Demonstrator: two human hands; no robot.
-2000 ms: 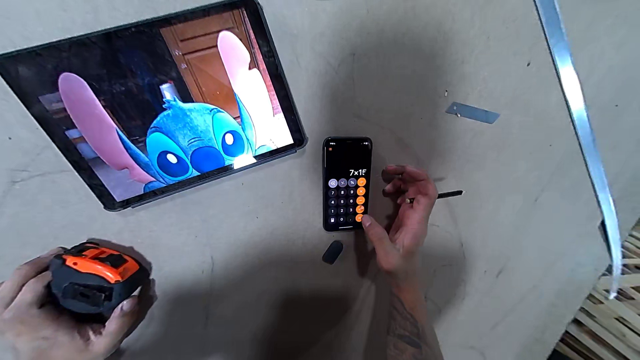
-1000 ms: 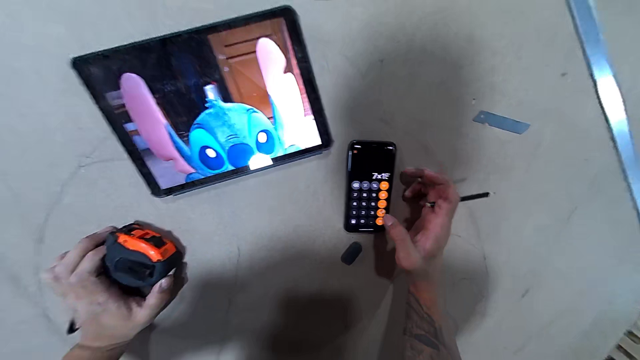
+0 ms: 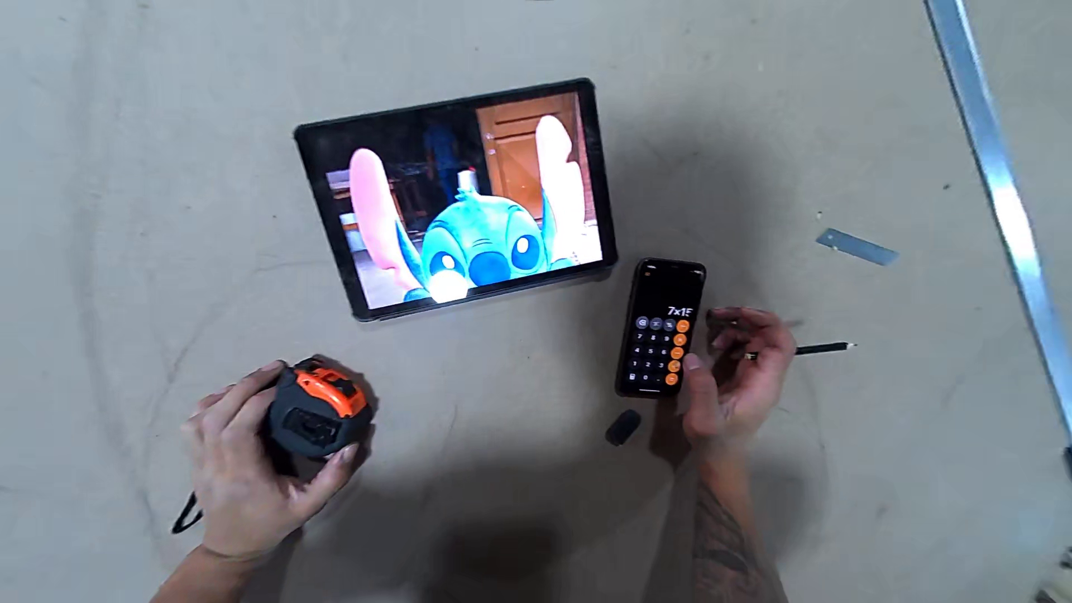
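My left hand [image 3: 247,465] grips a black and orange tape measure [image 3: 322,408] at the lower left, and a dark wrist strap [image 3: 188,512] hangs beside it. My right hand [image 3: 737,377] holds a black pencil [image 3: 821,348] between its fingers, the tip pointing right. Its thumb is at the lower right edge of a smartphone [image 3: 662,327] lying face up with a calculator on its screen. Just below the phone is a small dark eraser-like block [image 3: 623,427]. A tablet [image 3: 469,201] displaying a blue cartoon figure with pink ears stands or lies above, between the hands.
A long metal straightedge [image 3: 1001,184] runs down the right side of the pale, marked work surface [image 3: 502,385]. Between it and the phone lies a small flat metal blade or strip [image 3: 858,247]. Part of a dark object shows at the lower right corner.
The view has shifted, so the tablet and phone appear lower and farther right. Both hands keep nearly the same places beside the phone and around the tape measure.
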